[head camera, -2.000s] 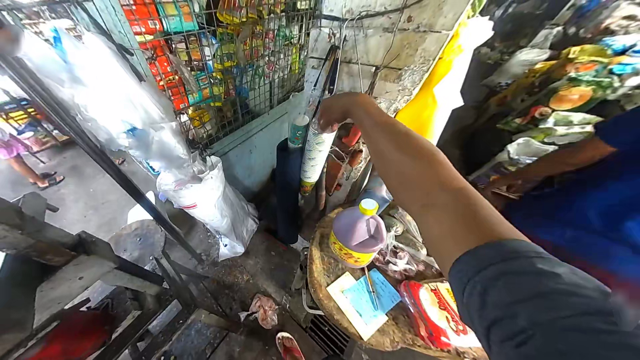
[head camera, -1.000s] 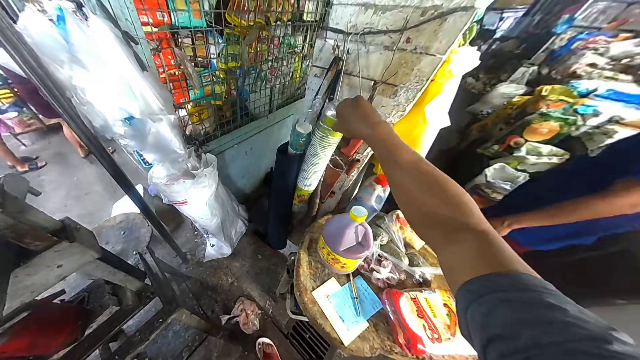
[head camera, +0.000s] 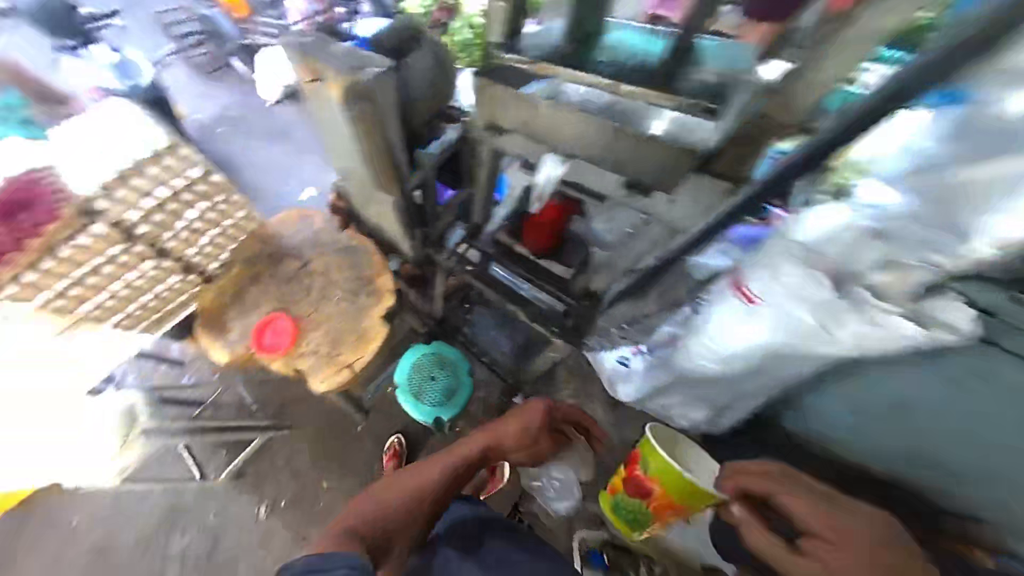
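Note:
A green paper cup (head camera: 660, 488) with a fruit print is pinched at its rim by my right hand (head camera: 788, 512), at the lower right. The cup's mouth tilts up and to the right. To its left my left hand (head camera: 544, 432) reaches out with bent fingers, apart from the cup. Right below those fingers is a clear plastic bag (head camera: 556, 484); blur hides whether the hand touches or holds it.
A round wooden slab table (head camera: 320, 288) bearing a red lid (head camera: 274, 334) stands left, beside stacked egg trays (head camera: 160, 232). A green plastic stool (head camera: 434, 384) is near my feet. White sacks (head camera: 720, 352) and a dark pole (head camera: 800, 160) are at right.
The view has swung far to the left. My right hand, earlier at the tall stack of cups by the wall, now has one cup near my body. My left hand has come into view.

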